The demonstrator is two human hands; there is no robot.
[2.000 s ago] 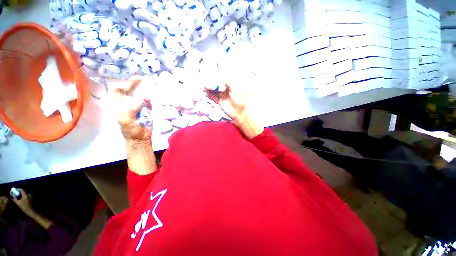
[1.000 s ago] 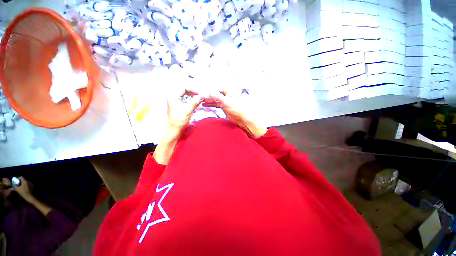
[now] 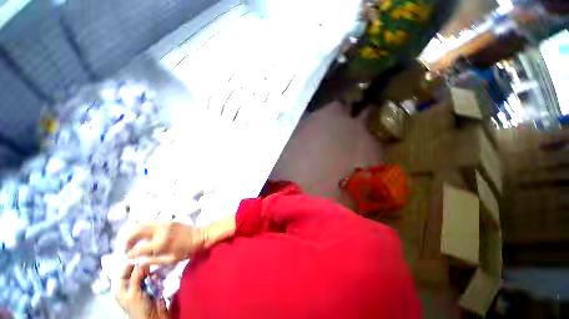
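Observation:
A large pile of white-and-blue pieces (image 3: 75,193) lies at the left, blurred. My right hand (image 3: 163,242) reaches over the near side of the pile, its fingers curled. Whether it grips a piece is not clear. My left hand (image 3: 138,298) is just below it, near the bottom edge, partly hidden by the red sleeve. A small bluish-white cluster (image 3: 153,283) shows in its palm. Loose white pieces (image 3: 118,212) lie just beyond the fingers, partly washed out by glare.
Stacked white boxes (image 3: 249,75) stand on the table beyond the pile. Past the table edge, a red-orange basket or bag (image 3: 379,188) and open brown cartons (image 3: 460,224) are on the floor. Yellow-and-green items (image 3: 393,28) show at the top.
The view has swung to the right, so the pile and hands now appear at the left and the floor cartons show. The orange basket at the left has left the view.

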